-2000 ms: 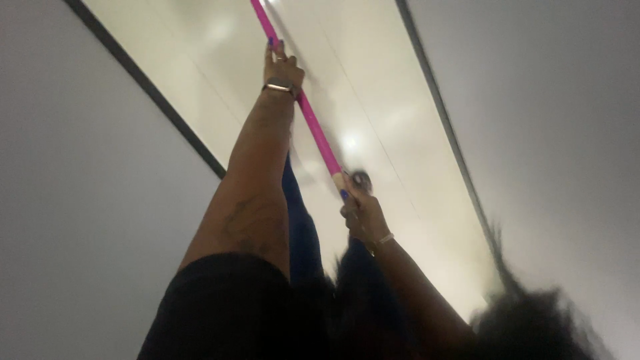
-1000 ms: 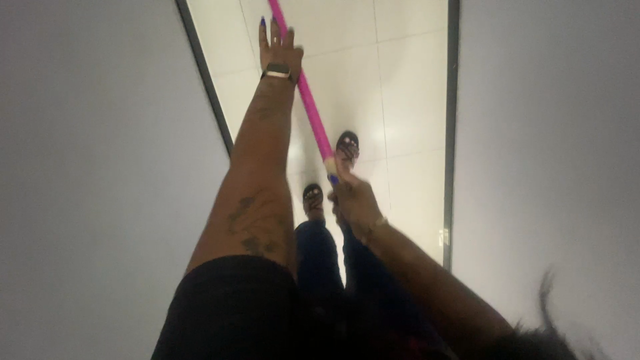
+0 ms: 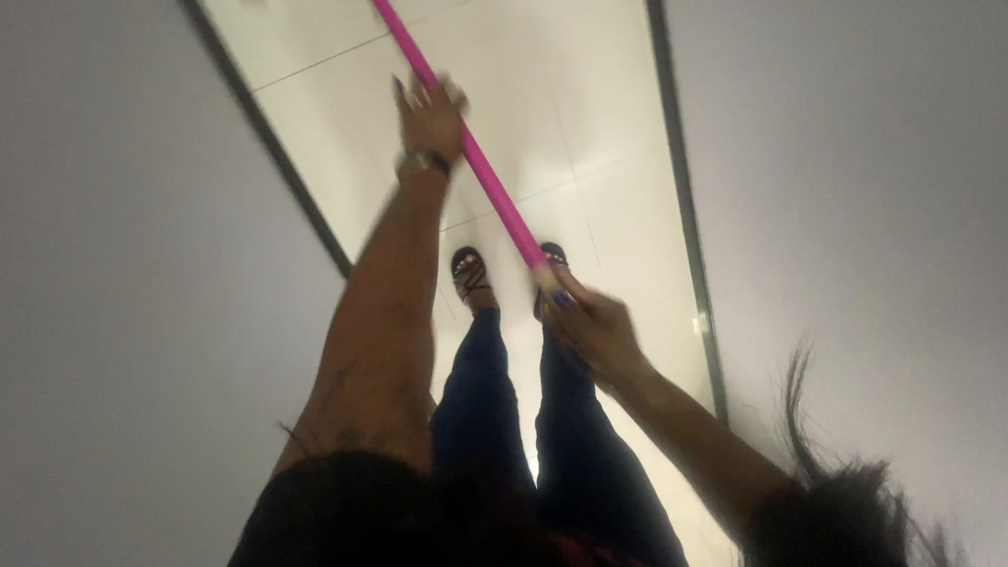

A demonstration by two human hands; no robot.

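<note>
A long pink pole runs slantwise from the top of the view down to a pale end near my feet. My left hand, with a band on its wrist, is against the pole's upper part; some fingers are spread, and blur hides how firmly they hold. Lower down, my right hand is closed around the pole's pale end. The pole's far end is out of view.
Pale, shiny floor tiles lie between two plain walls, each with a dark skirting strip along its base. My feet in dark strappy sandals stand on the tiles, below the pole's lower part.
Both hands stay at the pole. My feet have changed position: the left foot now appears farther forward than a second ago. The view has shifted along the floor.
</note>
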